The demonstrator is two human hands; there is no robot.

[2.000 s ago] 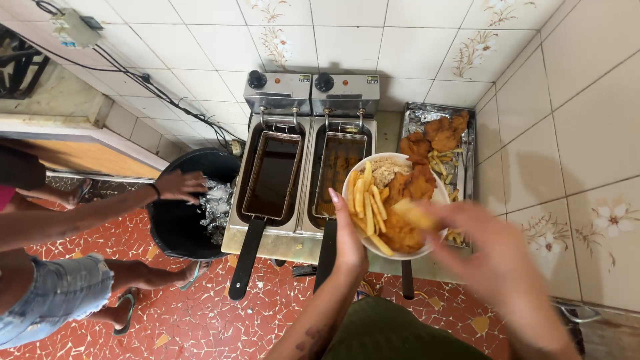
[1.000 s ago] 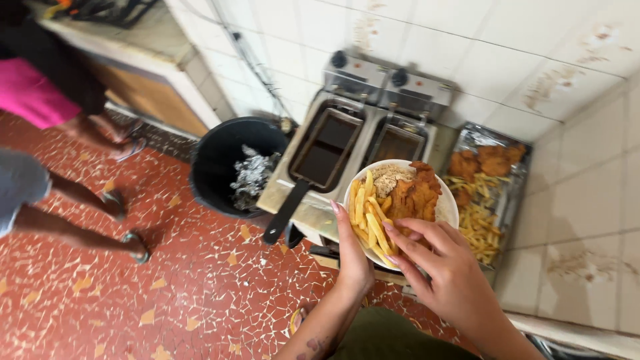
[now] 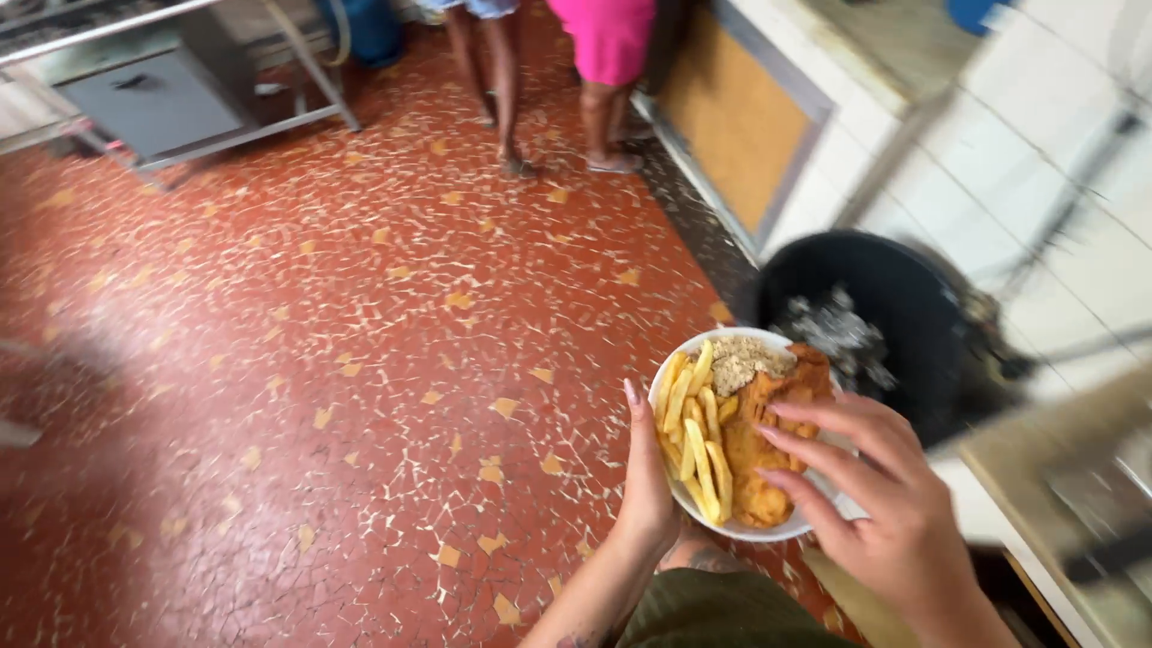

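Note:
A round white bowl [image 3: 776,534] of food is held in my left hand [image 3: 650,490], with the thumb along its left rim and the other fingers hidden beneath. French fries [image 3: 697,441] fill the bowl's left side. A pale, crumbly food [image 3: 733,362] lies at the top, and breaded fried pieces [image 3: 765,450] cover the right side. Over those pieces is my right hand [image 3: 873,486], its fingers spread and the fingertips at or just above the breading; whether they touch it is unclear.
A black bin [image 3: 909,306] with crumpled foil [image 3: 832,328] stands beyond the bowl. Two people stand at the top, seen by their legs [image 3: 506,90] and a pink garment [image 3: 612,40]. A metal table [image 3: 243,148] is at upper left, a counter edge [image 3: 1017,477] at lower right.
The view has swung far left, from the fryers to the open floor. My right hand held a blurred yellowish piece two seconds ago; now its fingers are spread over the breaded food.

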